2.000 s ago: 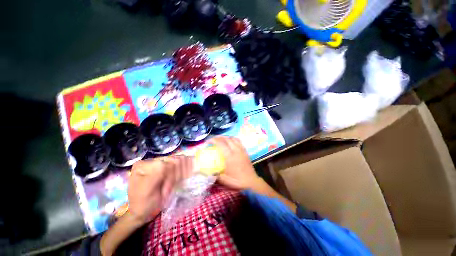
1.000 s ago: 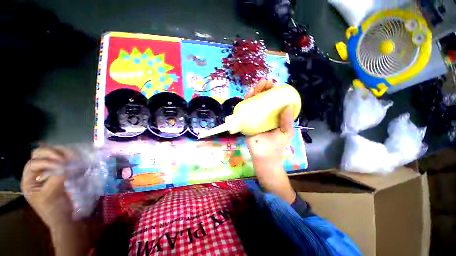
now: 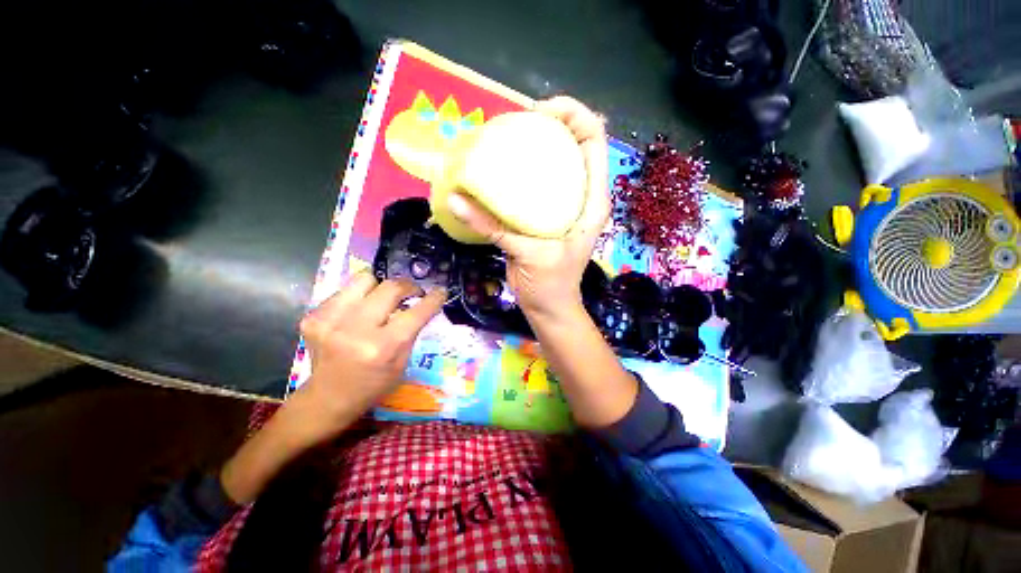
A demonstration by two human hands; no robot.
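Note:
My right hand (image 3: 549, 241) is closed around the pale yellow glue bottle (image 3: 521, 174), above the left part of the row. The bottle's nozzle is hidden, seemingly pointing down. My left hand (image 3: 364, 336) has bent fingers pinching at the lower edge of the leftmost black plastic housing (image 3: 417, 255); its fingertips partly cover that edge. More glossy black housings (image 3: 629, 308) stand in a row towards the right on the printed work mat (image 3: 700, 403). The bottle and right hand hide part of the row.
A red component pile (image 3: 663, 196) lies on the mat, with a black parts heap (image 3: 773, 285) right of it. A blue-yellow fan (image 3: 935, 252), whitish bags (image 3: 851, 448) and a cardboard carton (image 3: 868, 537) are at the right. Loose black housings (image 3: 50, 252) lie at the far left.
My left hand has let go of the crumpled clear bag and moved right to the leftmost housing. My right hand has brought the bottle up and left over the row. The view has turned.

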